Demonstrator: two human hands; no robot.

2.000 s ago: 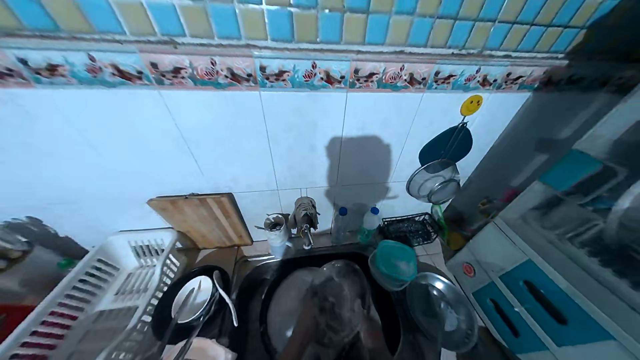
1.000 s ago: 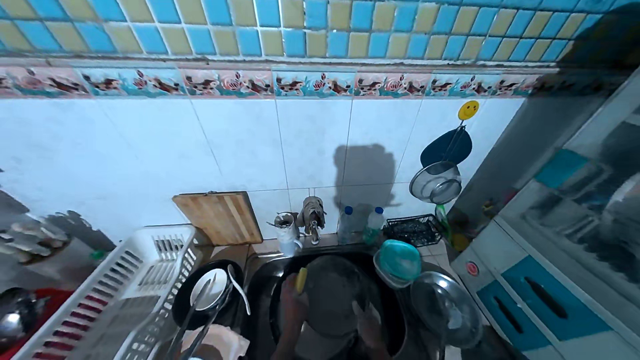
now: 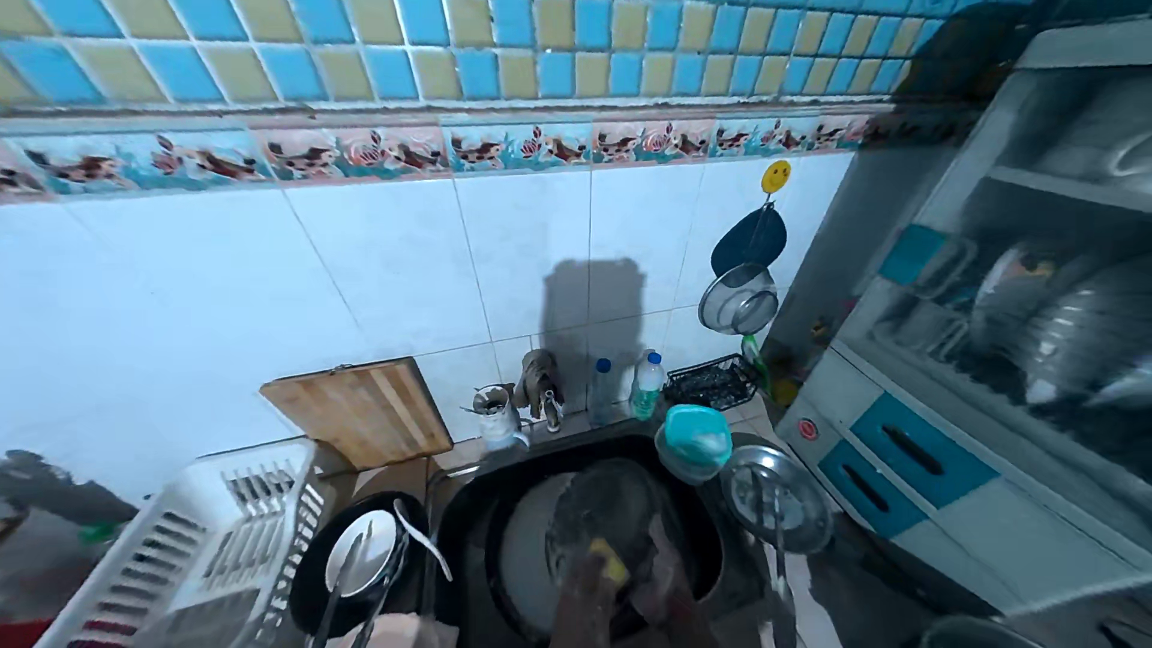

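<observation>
My left hand (image 3: 583,585) presses a yellow sponge (image 3: 610,563) against a dark round pan or lid (image 3: 607,504). My right hand (image 3: 661,576) is at the right lower side of the same round piece and steadies it; its fingers are blurred. Both hands are over the black sink (image 3: 468,490). Beneath the round piece, whitish contents show in a large dark basin (image 3: 531,531). The faucet (image 3: 551,409) stands behind, with cloth or wrapping around it.
Left are a white plastic dish rack (image 3: 180,540), a wooden cutting board (image 3: 360,409) and a black pan (image 3: 310,576) with a bowl and utensils. Right of the sink stand a teal-lidded container (image 3: 697,436) and a metal plate (image 3: 810,499). A bottle (image 3: 648,387) stands behind.
The sponge and my left hand have moved from the upper left edge of the round piece to its lower part. Two seconds ago a shinier, paler round surface showed between my hands.
</observation>
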